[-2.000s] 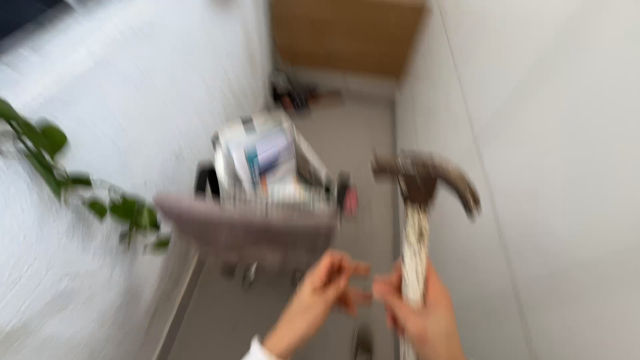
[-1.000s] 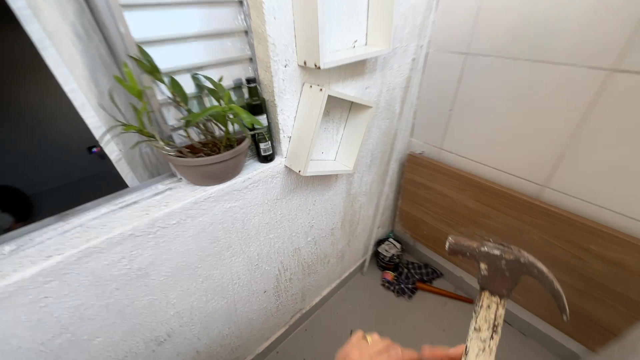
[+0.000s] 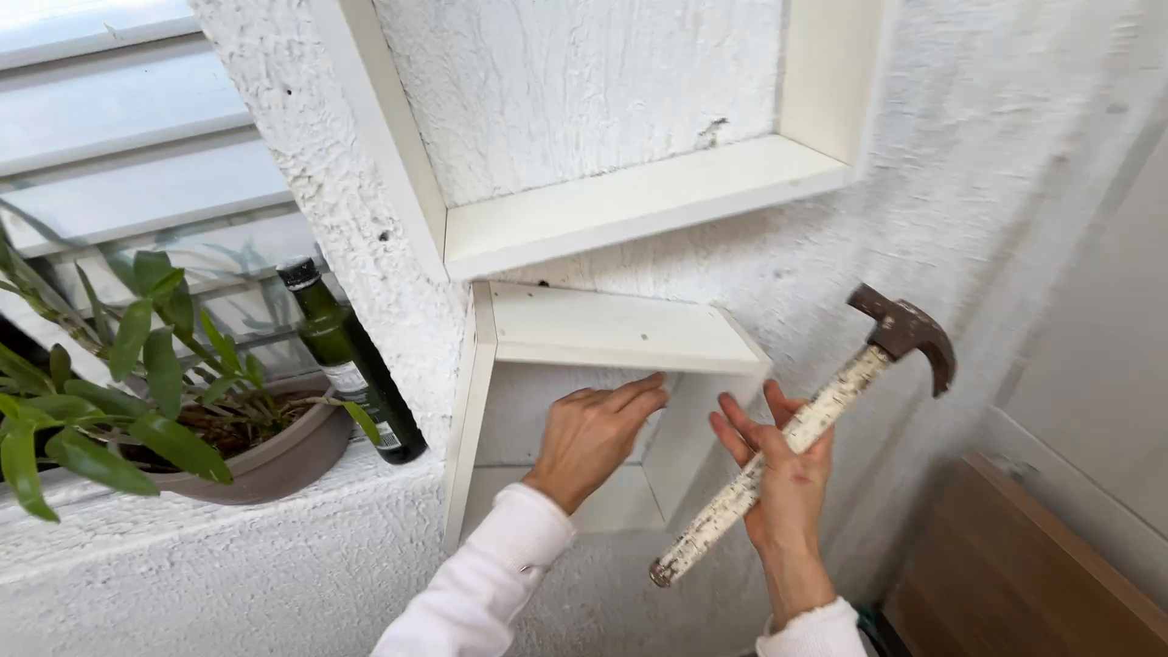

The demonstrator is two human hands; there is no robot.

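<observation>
My right hand [image 3: 789,470] holds a claw hammer [image 3: 835,388] by its worn, paint-flecked handle; the rusty head points up and to the right. Some fingers of that hand are spread near the right corner of a tilted white box shelf [image 3: 620,333] on the rough wall. In front of the shelf's opening is my left hand [image 3: 598,438], fingertips at the underside of its top board. Whether they press on the board or hold something small cannot be told. Above hangs a larger white box shelf [image 3: 639,205], its lower left corner close to the tilted one.
At the left, a potted plant [image 3: 265,461] and a green glass bottle [image 3: 351,365] stand on the ledge by a louvered window [image 3: 128,100], close to the shelves. A brown wooden panel [image 3: 1031,566] leans at the lower right.
The view has moved in close to the wall shelves. Both hands are now raised at the lower shelf, the hammer still in my right hand; one second ago they were low in view, away from it.
</observation>
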